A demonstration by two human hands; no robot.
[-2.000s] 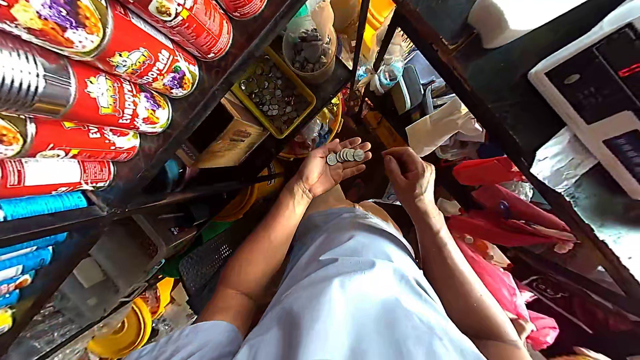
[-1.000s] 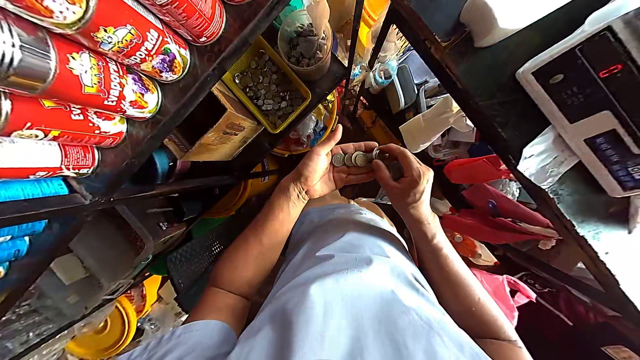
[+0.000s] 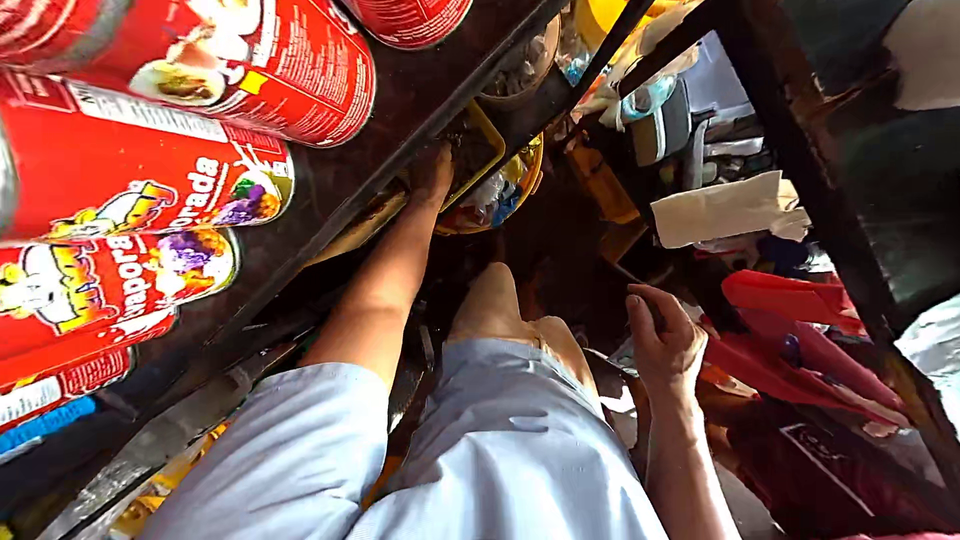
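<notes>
My left hand [image 3: 433, 169] reaches under the shelf edge into the yellow tray [image 3: 491, 135] at the upper middle. Its fingers are in shadow and partly hidden, so whether they hold coins is not visible. To the right of my knees, my right hand [image 3: 666, 330] hangs in the air with its fingers curled and thumb near the forefinger; I cannot tell if anything is between them. The tray's contents are dark and hard to make out. A round plastic tub [image 3: 525, 71] stands just beyond the tray.
Red evaporada cans [image 3: 142, 165] fill the shelf at the left, above the dark shelf edge [image 3: 390, 161]. A yellow basket [image 3: 536, 176] with wrappers sits beside the tray. Red plastic bags [image 3: 795, 330] and a piece of cardboard [image 3: 716, 210] lie to the right, near a dark frame post [image 3: 832, 202].
My left hand, which held coins on its palm, has moved away to the yellow tray. My right hand has left the coins and moved to the right. The view has shifted toward the cans.
</notes>
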